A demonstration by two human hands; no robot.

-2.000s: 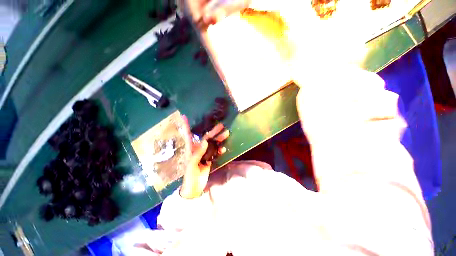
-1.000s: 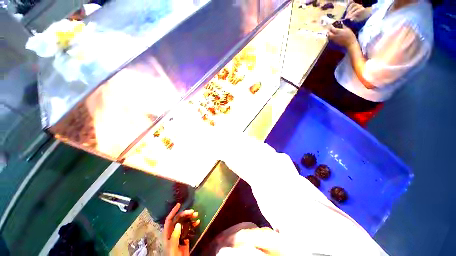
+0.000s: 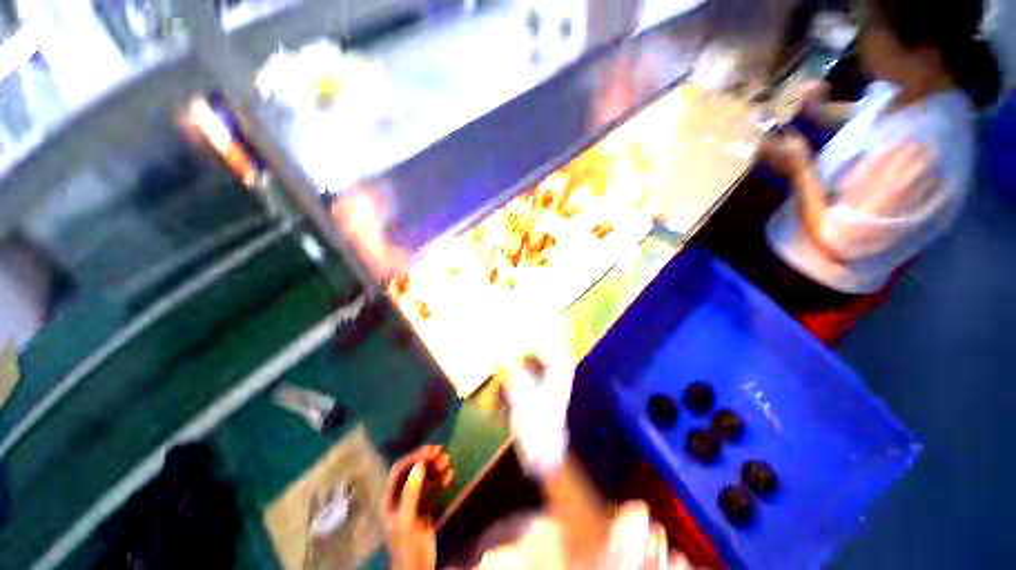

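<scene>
My left hand [image 3: 416, 495] is at the bench edge, fingers curled around a small dark spiky piece [image 3: 441, 469], blurred. My right hand [image 3: 540, 410], in a white glove, is raised at the front edge of the brightly lit tray; it is blurred and overexposed. A dark spot shows at its fingertips, but I cannot tell whether it is held. Left of my left hand lies the brown cardboard pad [image 3: 292, 514] with a whitish dish [image 3: 330, 511] on it. Several black rounded parts [image 3: 759, 479] lie spaced out in the blue crate [image 3: 819, 406].
A dark heap [image 3: 184, 518] lies left of the pad. A pale tool [image 3: 303, 403] lies behind it. The lit tray [image 3: 474, 354] holds scattered small pieces. A person [image 3: 875, 184] works at the far right beyond the crate. A red stool edge shows beneath that person.
The view has swung up and right from the bench. My right arm has drawn back from across the crate, and the glove now shows. More black parts are visible in the crate.
</scene>
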